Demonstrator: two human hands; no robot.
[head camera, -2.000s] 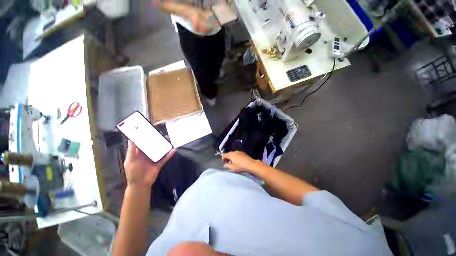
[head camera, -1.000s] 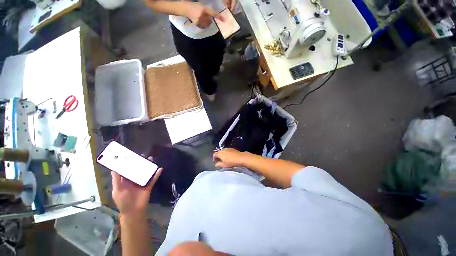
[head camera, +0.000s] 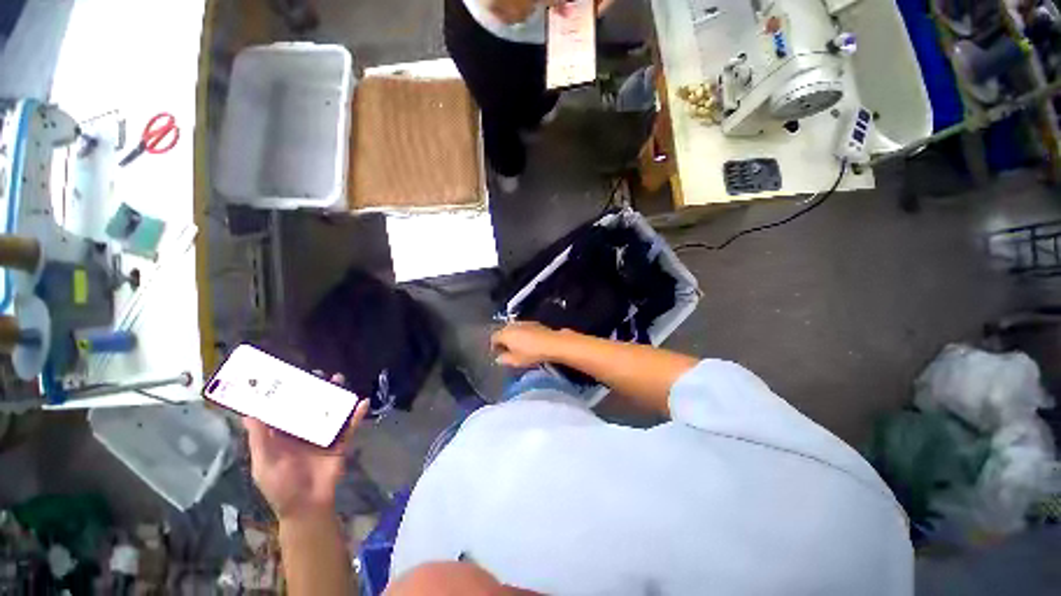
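Observation:
My left hand (head camera: 298, 456) holds a smartphone (head camera: 283, 394) at the lower left, its bright white screen facing up, with a few small dark marks on it. My right hand (head camera: 526, 346) is curled at the near left rim of a white-rimmed crate (head camera: 678, 305) that stands tilted on the floor. Black cloth (head camera: 593, 291) fills the crate. The fingertips of my right hand are partly hidden, and I cannot tell if they grip the rim.
A person (head camera: 498, 70) stands ahead. An empty white bin (head camera: 285, 128), a brown mat (head camera: 417, 142) and dark cloth (head camera: 363, 338) lie ahead-left. Sewing tables flank me: red scissors (head camera: 159, 136) left, a machine (head camera: 791, 79) right. White bags (head camera: 977, 384) sit at right.
The view has shifted, showing more floor at the lower left. The phone has moved left and down in the picture, still in my left hand. My right hand stays by the crate.

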